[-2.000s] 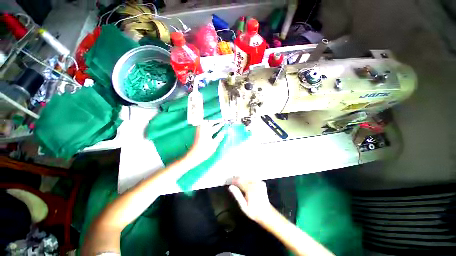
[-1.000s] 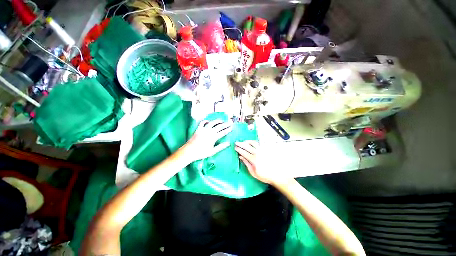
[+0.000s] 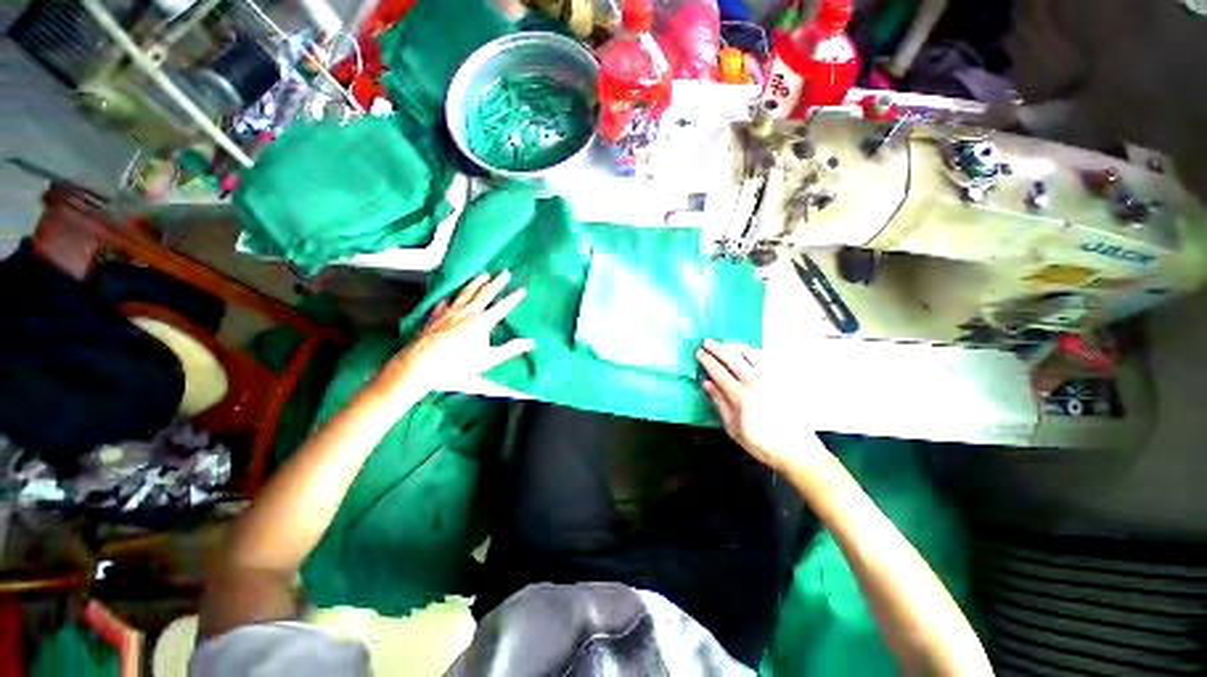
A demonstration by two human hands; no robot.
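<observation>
A green fabric panel (image 3: 736, 315) lies on the machine table with its upper right part beside the needle area (image 3: 741, 241). A paler, shiny square, which looks like a pocket piece (image 3: 642, 311), lies on it. My left hand (image 3: 463, 341) rests on the bunched left part of the cloth, fingers spread, holding nothing. My right hand (image 3: 752, 397) has its fingertips on the panel's lower right edge; whether it pinches the cloth is unclear. The cream sewing machine (image 3: 980, 218) stands at the right. Dark snips (image 3: 826, 295) lie on its bed, right of the panel.
A grey bowl (image 3: 457, 99) of small green strips stands behind the cloth. Stacked green pieces (image 3: 338, 189) lie left of it. Red bottles (image 3: 635, 79) stand behind the table. Green cloth (image 3: 397, 509) hangs by my left leg. A wooden chair (image 3: 285, 377) stands at the left.
The panel now lies flatter, with the pale square showing. My left hand has moved away from the needle area to the left and spread its fingers. My right hand is at the panel's lower right edge. The view has shifted.
</observation>
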